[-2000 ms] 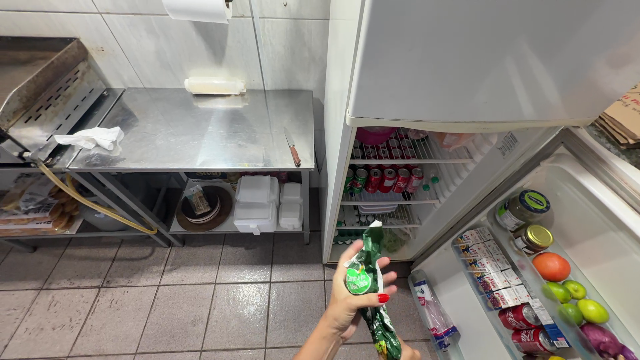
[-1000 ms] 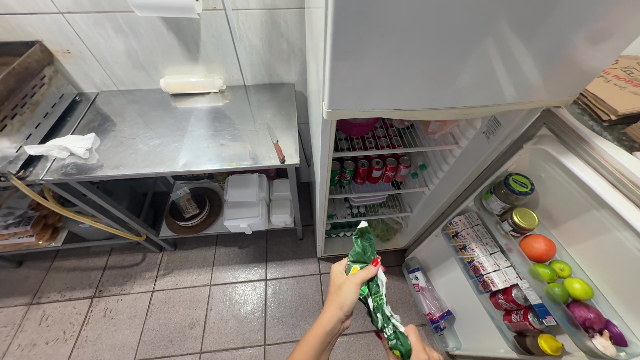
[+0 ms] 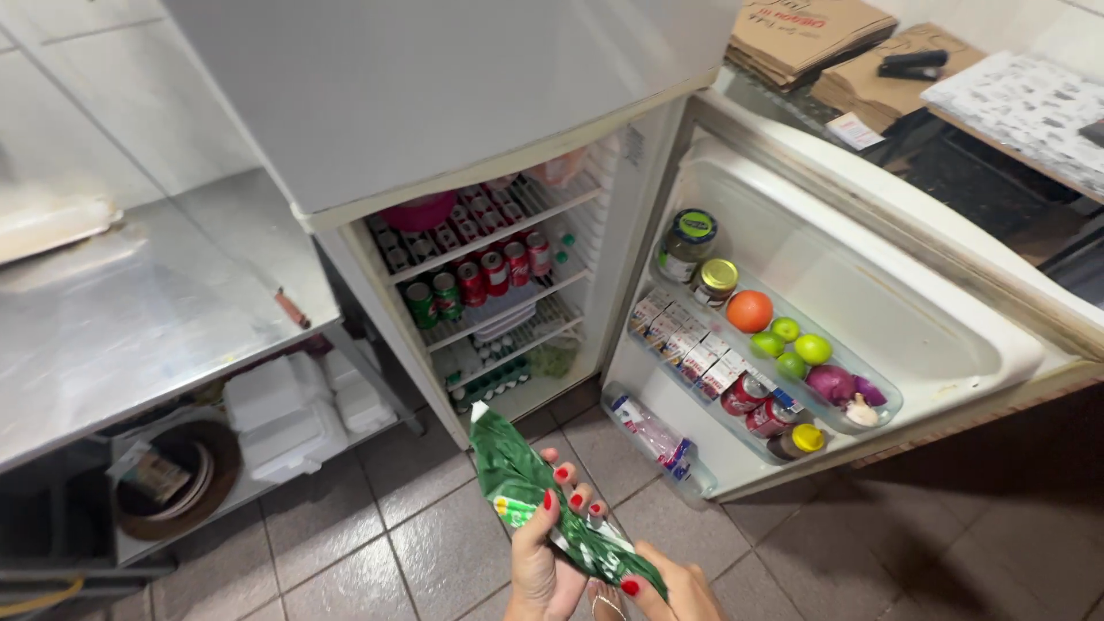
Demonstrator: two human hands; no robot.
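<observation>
A crumpled green plastic packet [image 3: 509,457] with a white torn-looking tip lies slantwise across both hands. Around its middle, my left hand [image 3: 552,535] is closed, its red-nailed fingers and thumb on the plastic. My right hand [image 3: 677,586] pinches the lower end at the bottom of the view. Beyond the hands stands a white refrigerator with its door [image 3: 862,259] open. Red cans [image 3: 494,273] and green cans [image 3: 421,304] stand on a wire shelf, with egg trays [image 3: 500,379] lower down. What the packet contains is hidden.
Door racks hold jars [image 3: 687,241], an orange-red round fruit or vegetable [image 3: 749,310], limes [image 3: 812,348], purple onions [image 3: 830,382] and small cartons [image 3: 690,343]. At left, a knife [image 3: 291,308] lies on a steel table [image 3: 172,293] above white foam containers [image 3: 285,414]. Paper bags [image 3: 897,69] lie at upper right.
The view has swung right and closer to the refrigerator. Both hands still hold the green packet, which now lies more slanted, its white tip toward the upper left.
</observation>
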